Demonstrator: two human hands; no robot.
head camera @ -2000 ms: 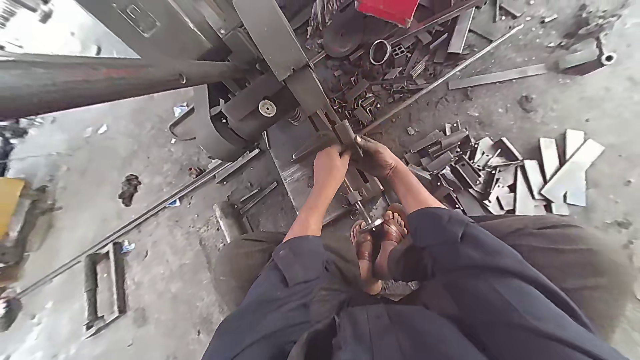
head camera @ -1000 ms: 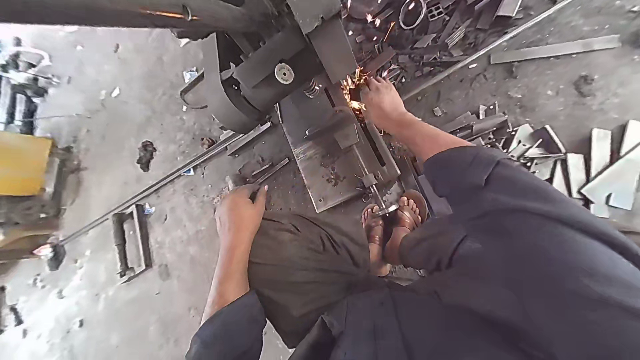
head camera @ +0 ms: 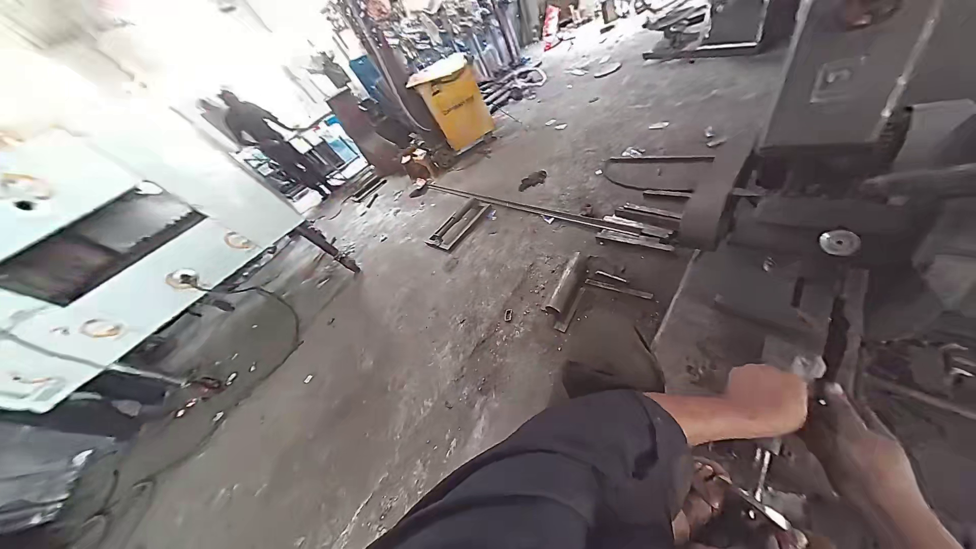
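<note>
At the lower right, my left hand (head camera: 766, 400) is curled in a fist by the vise on the base plate (head camera: 698, 335) of a floor-standing metal cutting machine (head camera: 808, 210). Close beside it on the right is my right hand (head camera: 865, 450), blurred, its fingertips near the same spot. Whether either hand grips a workpiece cannot be made out. A round metal disc (head camera: 839, 242) shows on the machine above the hands. Below them, a vise screw with a handle (head camera: 762, 507) lies near my sandalled feet.
Left of the machine lie a steel channel offcut (head camera: 566, 286), long steel bars (head camera: 526, 210) and a rectangular metal frame (head camera: 460, 223). A yellow bin (head camera: 455, 107) stands further back. A large white panelled cabinet (head camera: 137, 267) is at the left, with a person (head camera: 263, 133) beyond it.
The view has swung far to the left. My left hand has gone from beside my knee to the vise, near my right hand. The sparks seen one second ago no longer show.
</note>
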